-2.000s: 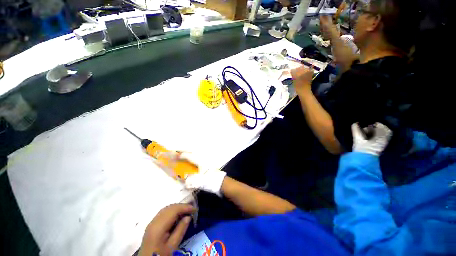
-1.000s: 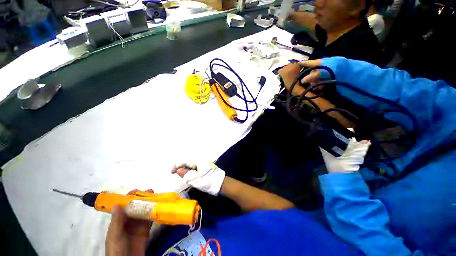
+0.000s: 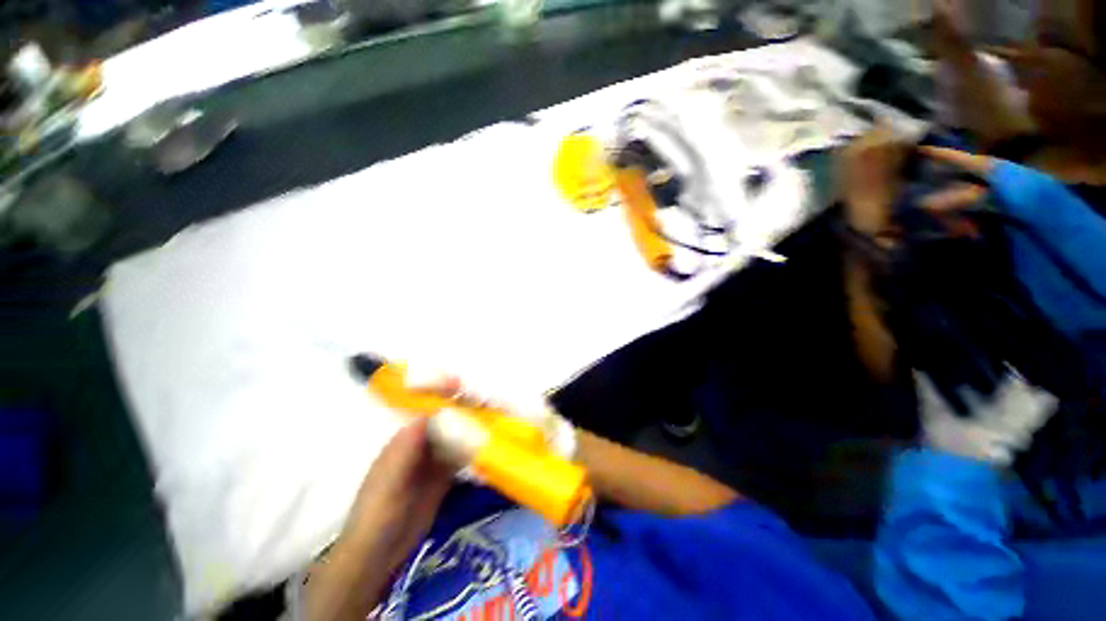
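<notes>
The frame is blurred. An orange electric screwdriver (image 3: 516,473) is held above the white bench cloth (image 3: 279,291), its black nose pointing up and left; no bit can be made out. My bare left hand (image 3: 406,473) grips the barrel from the near left side. My gloved right hand (image 3: 540,419) is at the barrel's far side, mostly hidden behind it; whether it grips is unclear. A second orange screwdriver (image 3: 643,224) lies on the cloth beside a yellow bundle (image 3: 583,170) and black cable (image 3: 701,231).
A dark green belt (image 3: 364,109) runs beyond the cloth, with a pale shell (image 3: 182,140) at its left. At right, a person in blue sleeves (image 3: 952,522) with a white glove (image 3: 988,419) handles something dark. Another person's arm (image 3: 867,243) reaches in beside them.
The view has shifted. The held screwdriver has come nearer my right hand since a second ago and now tilts up to the left. Earlier my right hand held it; my left hand then took it.
</notes>
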